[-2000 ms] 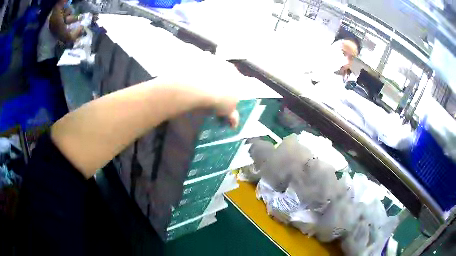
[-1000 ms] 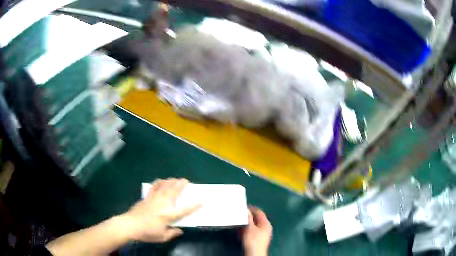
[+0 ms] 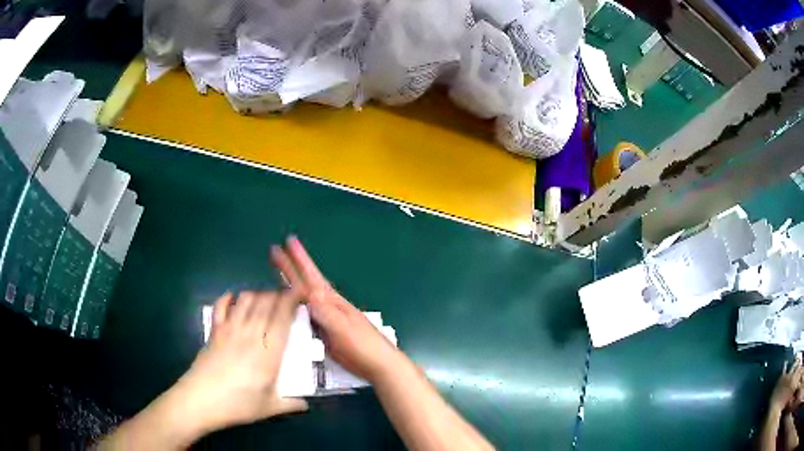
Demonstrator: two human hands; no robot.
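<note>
A white retail box (image 3: 298, 368) lies on the green bench, partly hidden under both hands. White flaps (image 3: 381, 329) show at its right end. My left hand (image 3: 242, 352) lies over the left part of the box, thumb along the near edge, holding it. My right hand (image 3: 339, 321) is over the middle of the box, fingers extended and pointing up and left, fingertips beyond the far edge. The fingertips of my left hand are close to it or touching it; I cannot tell which.
Bagged products (image 3: 388, 53) lie on the yellow board (image 3: 353, 154), with a purple roll (image 3: 569, 158) at its right end. Filled cartons (image 3: 53, 220) stand at left. A tape roll (image 3: 619, 163), chipped post (image 3: 688, 158) and white cartons (image 3: 696, 264) are at right. Another person's hands (image 3: 785, 388) show lower right.
The view has swung from the stacked cartons down to the bench. Since one second ago, my right hand has moved from the box's right end to over its middle, exposing flaps there.
</note>
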